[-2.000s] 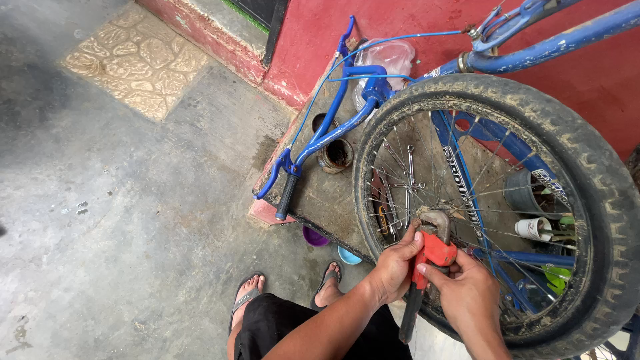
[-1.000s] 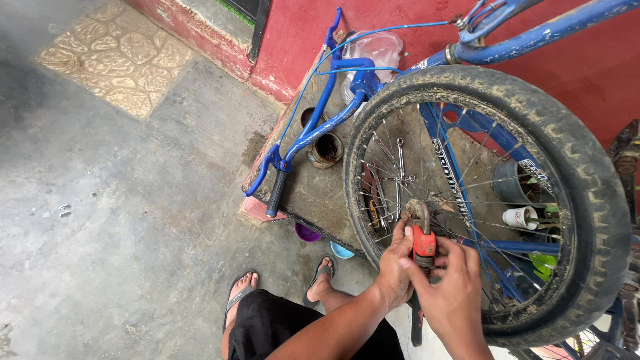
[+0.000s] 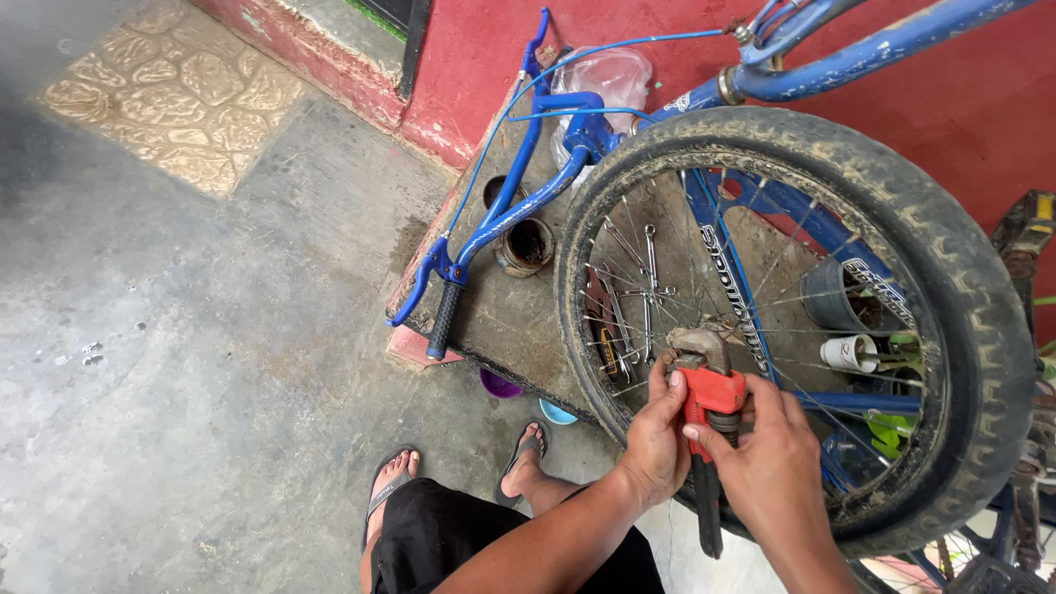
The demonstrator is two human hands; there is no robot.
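Observation:
A red adjustable pipe wrench [image 3: 711, 392] with a black handle is between my two hands, its jaws at the hub of a muddy bicycle wheel [image 3: 587, 247]. My left hand [image 3: 660, 437] grips the wrench body just below the jaws. My right hand [image 3: 763, 458] holds the other side, thumb and fingers around the adjusting nut. The wheel sits in a blue fork [image 3: 726, 264], and the blue bicycle frame [image 3: 858, 62] runs beyond it. Whether the jaws are tight on the axle nut cannot be told.
Several wrenches [image 3: 650, 280] lie on a concrete ledge [image 3: 511, 322] behind the spokes. Blue handlebars [image 3: 524, 202] extend over the ledge beside an open can [image 3: 528, 246] and a clear plastic bag [image 3: 606, 82]. Plant pots [image 3: 837, 297] stand behind the wheel; a red wall [image 3: 949, 124] rises beyond.
The wrench has turned in my hands; its red side faces up more broadly than one second ago. Both hands stay on it near the hub.

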